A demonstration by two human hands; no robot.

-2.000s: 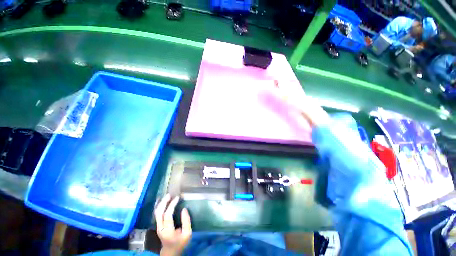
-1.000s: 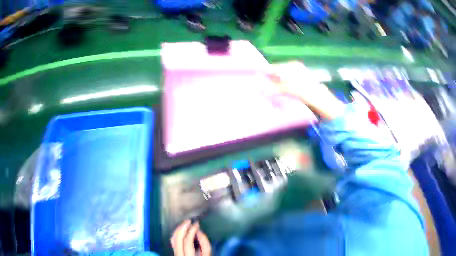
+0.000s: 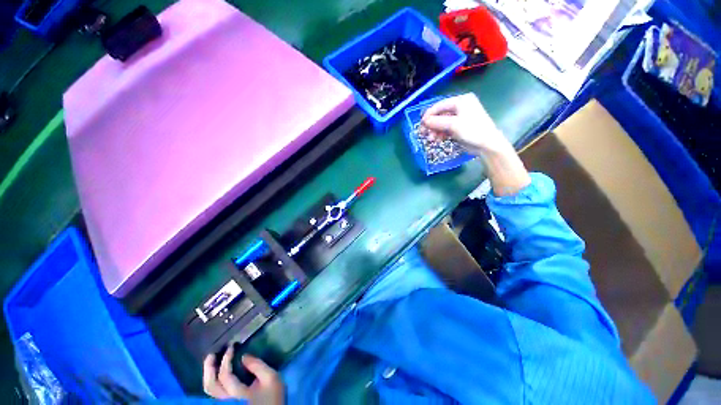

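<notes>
My right hand (image 3: 466, 126) is over the small blue bin (image 3: 444, 164) of tiny silver pieces, fingertips bunched at the pieces; whether it holds one is hidden. My left hand (image 3: 243, 381) rests at the near left end of the assembly fixture (image 3: 261, 297), fingers bent; a small dark thing may be under its fingertips, but I cannot tell. The fixture is a long black plate with two blue bars. A silver insert (image 3: 219, 300) lies in its left part. The toggle clamp (image 3: 336, 212) with a red handle is at its right end.
The pink foam pad (image 3: 198, 142) on its dark base bears one black housing (image 3: 132, 33) at the back. The medium blue bin (image 3: 451, 54) of dark parts, the red bin (image 3: 494, 38) and printed sheets (image 3: 565, 39) stand back right. A carton (image 3: 624, 237) is right, the large blue tray (image 3: 67, 308) left.
The view has turned to the right. My right hand has moved from above the pink foam to the small blue bin. My left hand stays by the fixture's left end.
</notes>
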